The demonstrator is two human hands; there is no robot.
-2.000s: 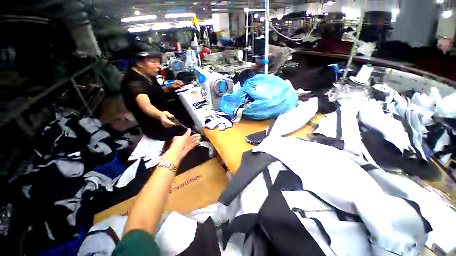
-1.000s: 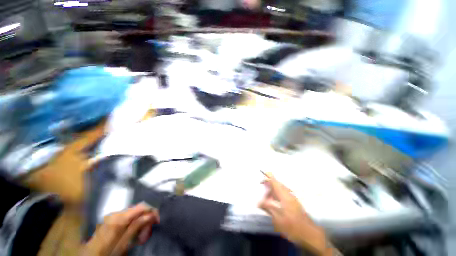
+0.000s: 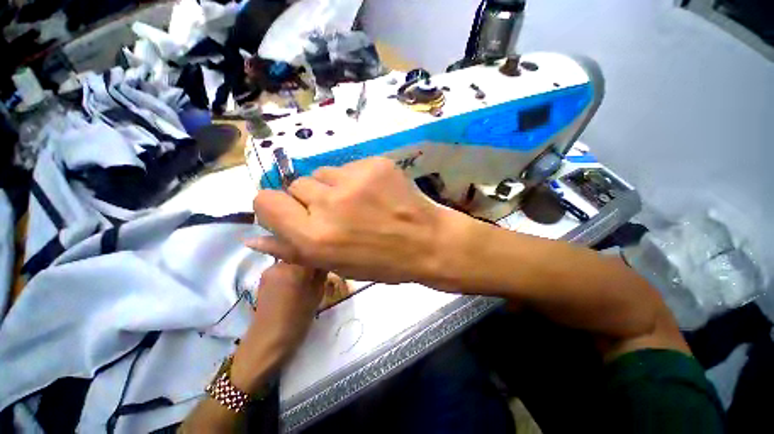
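The white sewing machine head with a blue stripe (image 3: 373, 146) stands in front of me. My right hand (image 3: 356, 222) reaches across from the right, fingers curled over the head's left end, and hides its face. My left hand (image 3: 293, 297), with a gold watch (image 3: 227, 388) on the wrist, is just below it at the needle area. The hands overlap. Their fingertips and anything in them are hidden, as are the needle and presser foot. A fine loose thread (image 3: 350, 336) lies on the white table (image 3: 399, 322).
Pale grey-white garment panels with black strips (image 3: 127, 297) are heaped at the left, up against my left hand. A dark bottle (image 3: 501, 30) stands behind the machine. A small tray (image 3: 594, 185) and dark pen-like item lie right; clear plastic bags (image 3: 709, 263) lie beyond.
The view has turned from another person in the workroom to the sewing machine. My hands, apart over the table one second ago, are now together at the machine's left end.
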